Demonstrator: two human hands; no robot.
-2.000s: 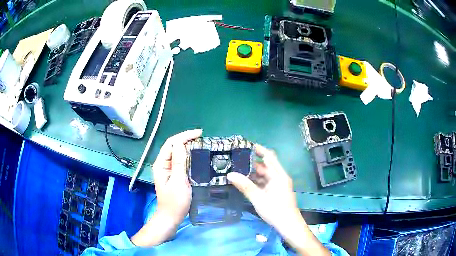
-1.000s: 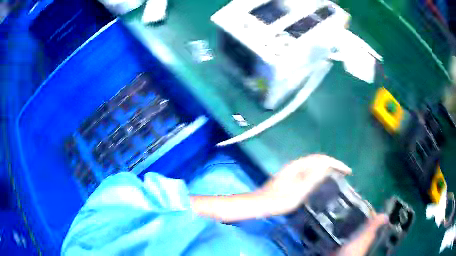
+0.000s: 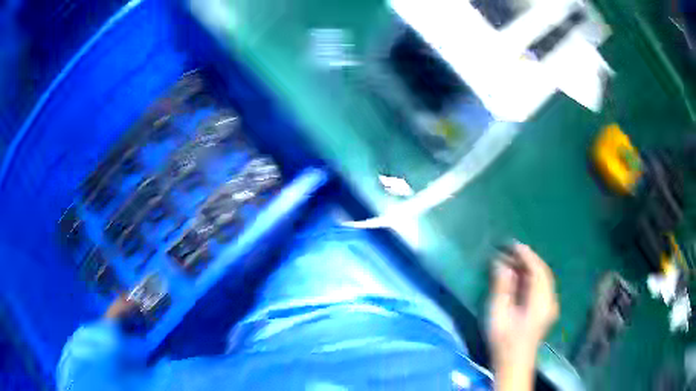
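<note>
The view is blurred. My left hand [image 3: 120, 305] is small and partly hidden at the lower left, at the near end of the blue bin. It is at a front housing [image 3: 149, 295] with a pale mottled rim; whether the fingers grip it is unclear. My right hand [image 3: 523, 302] is raised at the bench's front edge with fingers loosely curled and apart, and no housing shows in it. Rows of dark housings [image 3: 217, 218] lie in the blue bin [image 3: 46, 114]. Another housing [image 3: 608, 309] lies on the green bench, right of my right hand.
The white tape dispenser [image 3: 488, 65] stands at the top, with a pale strip or cable [image 3: 465, 168] curving to the bench edge. A yellow button box [image 3: 617, 159] and black press fixture [image 3: 658, 202] are at the right. White scraps [image 3: 671, 294] lie beside them.
The view has turned left toward the bin. My left hand has moved from the bench into the bin. The housing that both hands held has left my right hand, which is now alone over the bench edge.
</note>
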